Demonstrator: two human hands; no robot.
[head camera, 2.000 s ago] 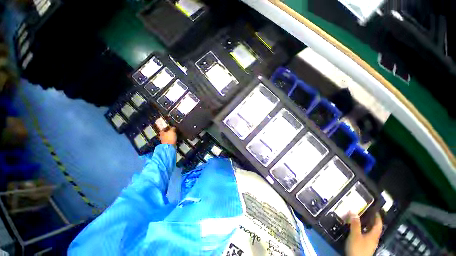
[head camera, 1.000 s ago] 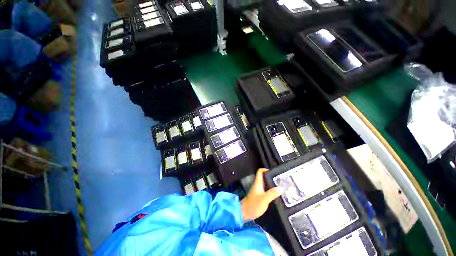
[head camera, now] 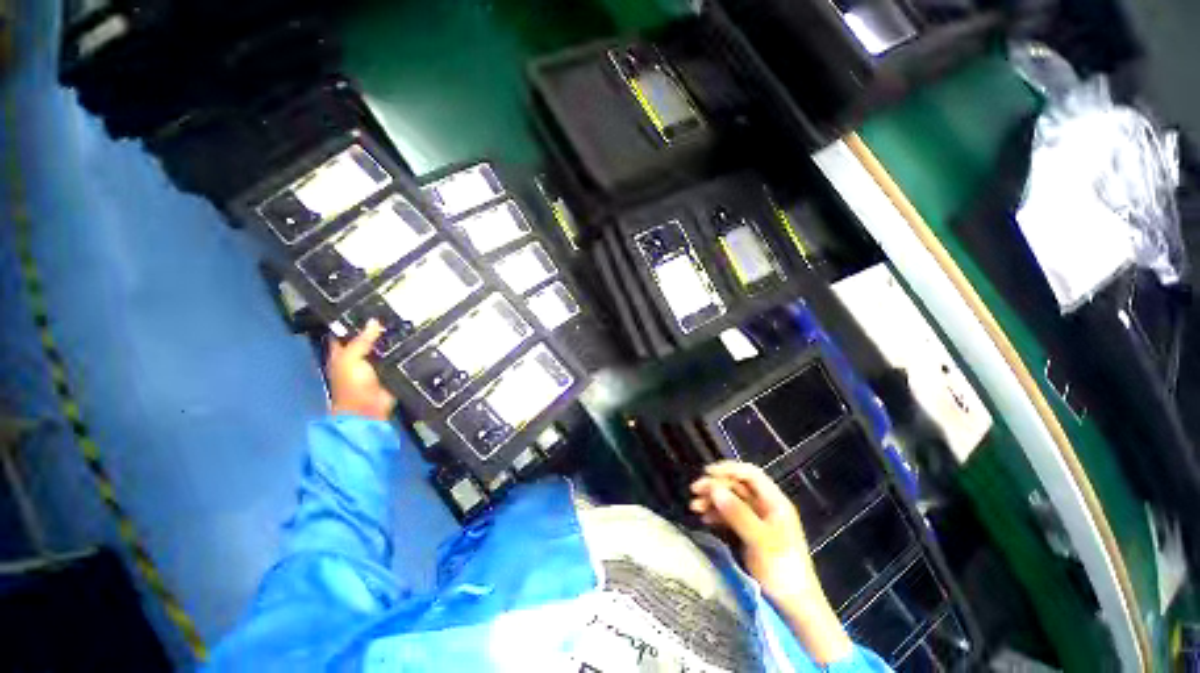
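Observation:
A black foam tray (head camera: 537, 337) with several open phone units (head camera: 454, 348), white in the middle and dark at one end, lies slanted at the left. My left hand (head camera: 358, 373) grips its lower left edge, with the fingertips by the dark end of a phone unit. A second black foam tray (head camera: 708, 418) at the right holds phone units with glossy black faces (head camera: 787, 410). My right hand (head camera: 757, 515) is over its near left edge, fingers loosely bent, with nothing visible in them.
Smaller phone trays (head camera: 526, 267) lie beside and under the left tray. Stacked foam trays (head camera: 566, 112) stand behind. Blue bins (head camera: 862, 394), a white sheet (head camera: 915, 345), a pale shelf edge (head camera: 974, 296) and a crumpled plastic bag (head camera: 1099, 184) are at the right.
The tray of open phone units has moved from the right to the left, with my left hand on it. The tray of black-faced units now shows at the right. My right hand is back in view.

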